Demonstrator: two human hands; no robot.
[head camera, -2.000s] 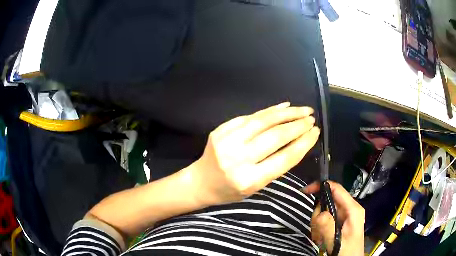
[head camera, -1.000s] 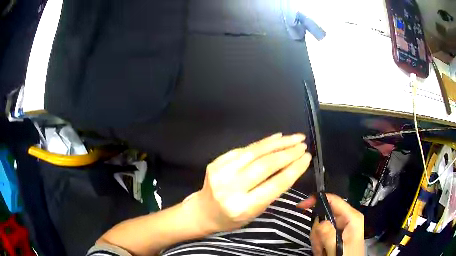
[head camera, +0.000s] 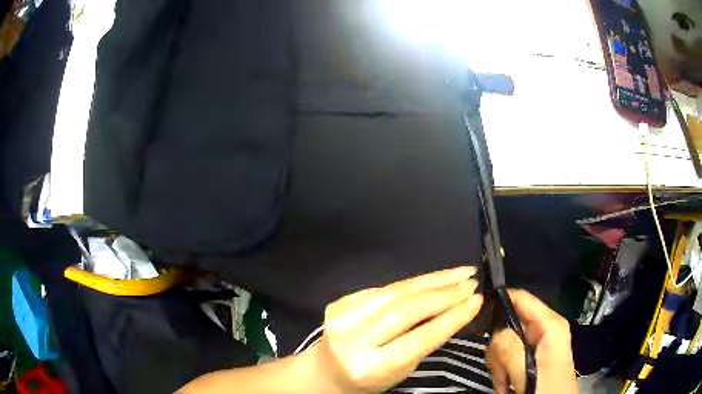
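A black garment panel (head camera: 385, 185) covers the table and hangs over its front edge. A second dark layer with a rounded corner (head camera: 215, 154) lies on its left part. My right hand (head camera: 535, 342) holds the black loop handles of the fabric shears (head camera: 489, 223). The long blades point away from me along the panel's right edge and look nearly closed. My left hand (head camera: 400, 327) lies flat on the panel, fingers together, fingertips beside the blades, gripping nothing. A small dark offcut (head camera: 495, 83) lies near the blade tips. Lamp glare hides the panel's far edge.
A phone in a dark red case (head camera: 633, 65) lies at the right of the white table (head camera: 554, 146), with a white cable hanging over the front edge. A slim dark stick lies beside it. A yellow-rimmed bin (head camera: 123, 283) stands left, below the table. Another yellow frame stands right.
The panel and table have shifted down in the view, showing more of the far part. Both hands sit lower. The blades, apart from the offcut earlier, now reach close to it.
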